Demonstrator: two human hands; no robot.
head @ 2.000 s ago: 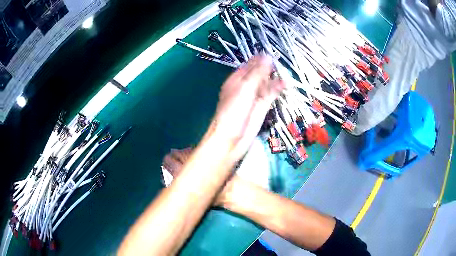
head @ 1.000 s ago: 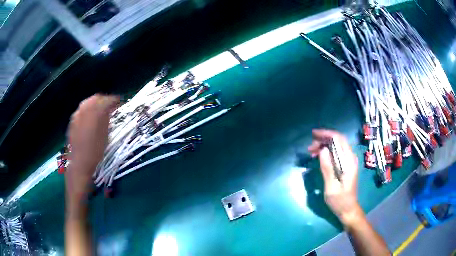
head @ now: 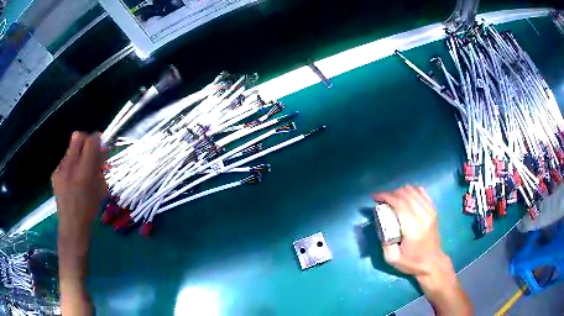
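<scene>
My left hand [head: 79, 170] is at the left end of the left harness pile [head: 185, 154], closed around the near end of a white-sleeved wire harness [head: 127, 115] whose dark far end is lifted and blurred over the dark recess. My right hand [head: 411, 228] is over the green surface at centre right, its fingers curled around a flat metal hand tool [head: 388, 223] with a pale face showing. The silvery fixture block [head: 312, 250] with two dark holes lies on the green surface left of my right hand.
The right harness pile [head: 504, 111] lies at the right, red ends towards me. A blue stool [head: 538, 262] stands at the lower right. A pale edge strip [head: 358, 60] runs along the far side. Bagged white cables [head: 18, 274] lie at the lower left.
My hands were crossed near the right pile, then separated. My left hand is now at the left pile with a harness raised. The tool in my right hand has turned its pale face into view.
</scene>
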